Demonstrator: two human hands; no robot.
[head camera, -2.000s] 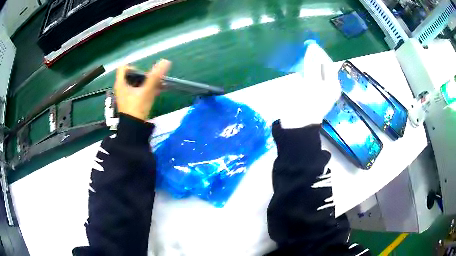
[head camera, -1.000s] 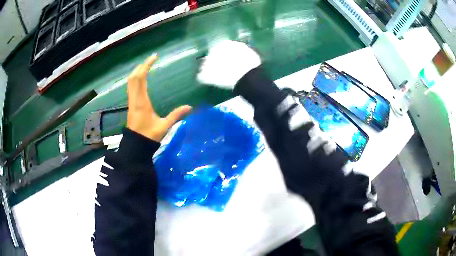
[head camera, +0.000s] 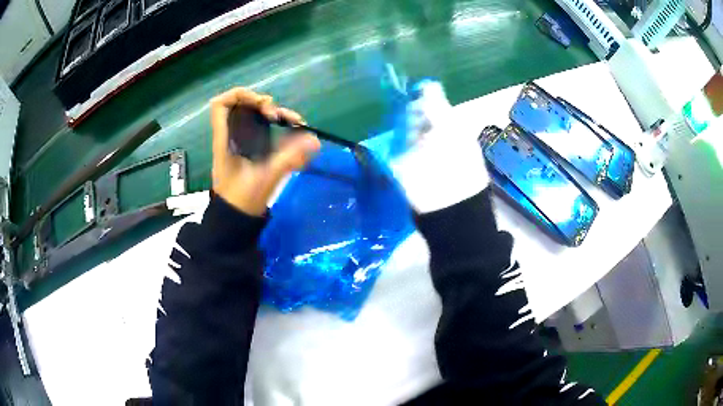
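My bare left hand (head camera: 258, 151) holds a dark phone middle frame (head camera: 333, 140) by its left end, tilted above the pile of peeled film. My white-gloved right hand (head camera: 440, 151) grips a thin sheet of blue protective film (head camera: 400, 103) that rises from its fingers and is blurred. Whether this film still touches the frame cannot be told. The crumpled glossy pile of peeled film (head camera: 325, 254) lies on the white bench cover (head camera: 341, 357) below both hands. Stacked phone units (head camera: 547, 186) lie in two short piles to the right, blue faces up.
Open frame carriers (head camera: 143, 181) lie in a row on the green conveyor belt (head camera: 317, 63) at left, beside a dark guide rail (head camera: 103, 166) and a white strip (head camera: 186, 203). A black compartment tray (head camera: 119, 55) stands beyond. A dark item (head camera: 552, 30) lies far right on the belt.
My left hand was open and empty and now holds a phone frame. My gloved right hand has come back from over the belt towards the right and now has blue film in its fingers.
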